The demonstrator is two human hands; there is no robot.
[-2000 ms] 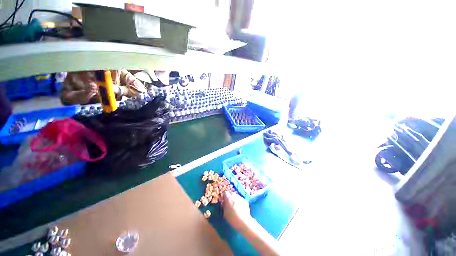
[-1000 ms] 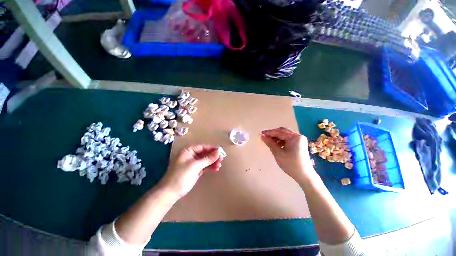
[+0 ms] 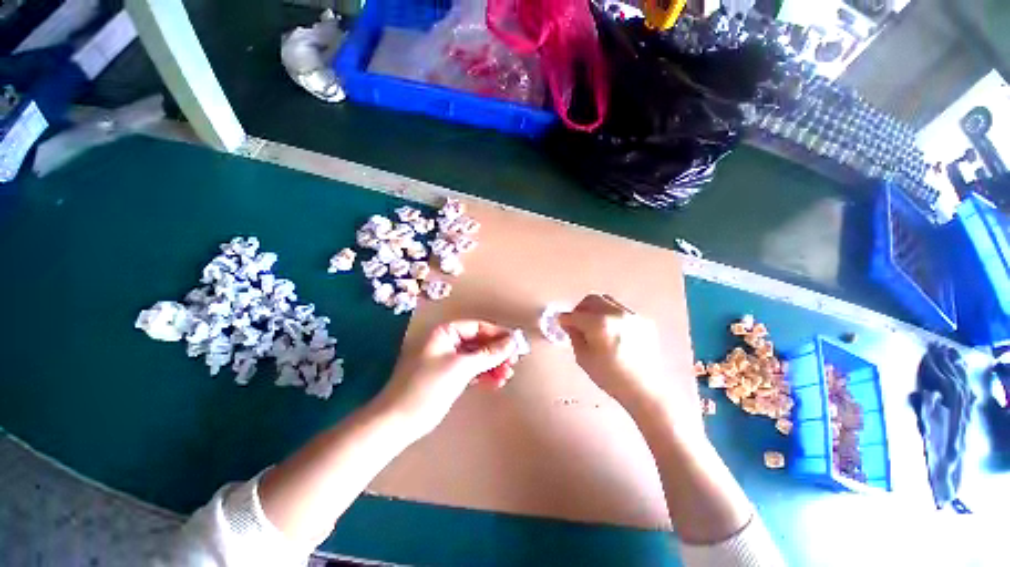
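My left hand [image 3: 460, 366] holds a small white housing [image 3: 518, 341] between thumb and fingertips over the cardboard sheet [image 3: 532, 454]. My right hand [image 3: 604, 338] is just right of it, its fingertips at the small round dish [image 3: 552, 322], partly covering it. Whether the right fingers hold a tiny part cannot be seen. White housings [image 3: 260, 316] lie in a pile at far left. Joined pieces [image 3: 401, 257] lie at the cardboard's upper left corner. Orange-tan parts [image 3: 753, 377] lie right of the cardboard. Dark specks [image 3: 576, 403] lie on the cardboard.
A small blue basket [image 3: 814, 415] with pinkish-brown pieces stands at right, with a dark cloth [image 3: 941, 421] beyond it. Behind are a blue tray [image 3: 443, 103] with a clear bag, a pink-red bag [image 3: 570, 66] and a black plastic bag [image 3: 653, 144]. A pale upright [image 3: 188, 78] stands at back left.
The view first swung from the right side to the cardboard. My right hand went from the orange-tan parts to over the cardboard, then left to the dish. My left hand still holds a white housing.
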